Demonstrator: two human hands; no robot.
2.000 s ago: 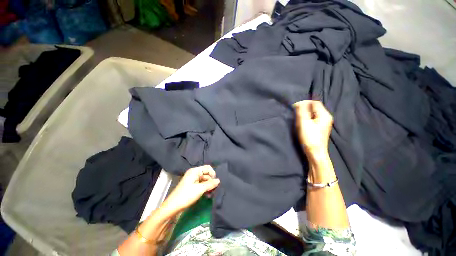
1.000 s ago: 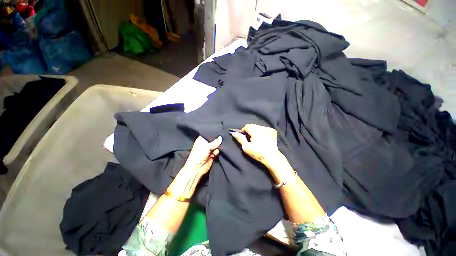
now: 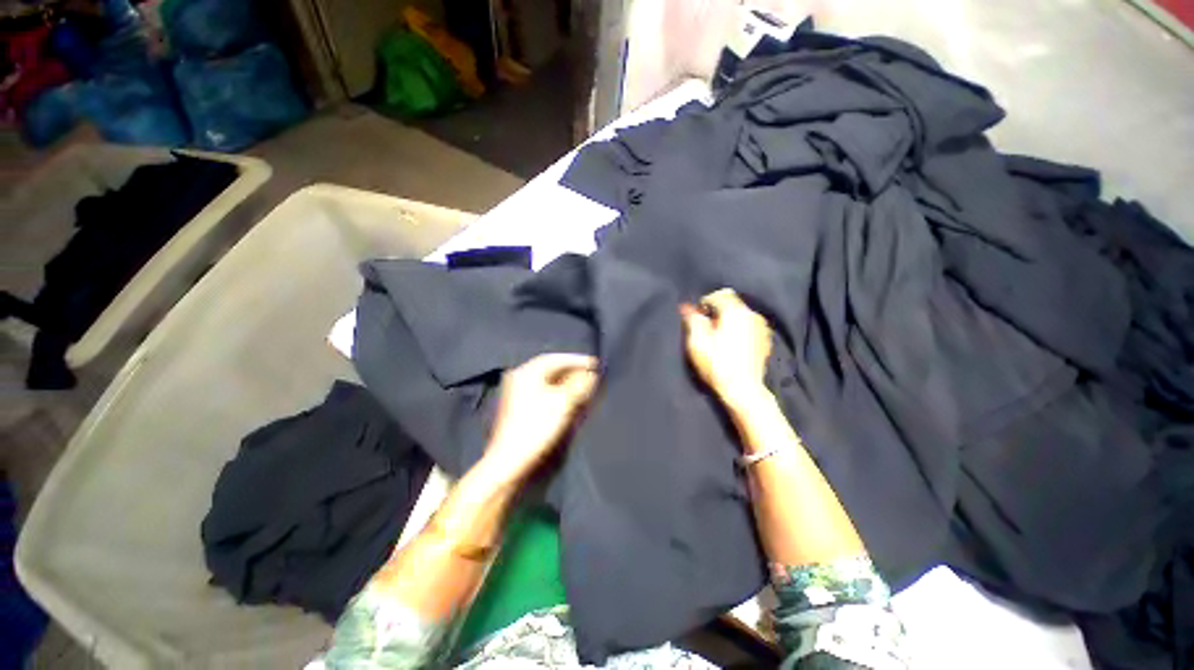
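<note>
A dark charcoal garment point(image 3: 668, 484) lies over the near edge of the white table and hangs towards my lap. My left hand point(image 3: 547, 399) is closed on a fold of it at the left, its fingertips partly hidden by the cloth. My right hand point(image 3: 728, 343) lies on the cloth a little to the right, with its fingers curled together. Whether it pinches the cloth or holds a small tool is too blurred to tell. The cloth between the hands is raised in a fold.
A heap of the same dark cloth point(image 3: 864, 118) covers the table's back and right. A large pale bin point(image 3: 144, 380) stands at left with a dark garment point(image 3: 314, 497) at its table side. A second bin point(image 3: 249, 177) stands further left. Blue bundles point(image 3: 236, 92) lie behind.
The cloth between my hands has been folded over and raised. My hands are slightly further apart than a second ago. The dark tip seen at my right fingers then is no longer clear.
</note>
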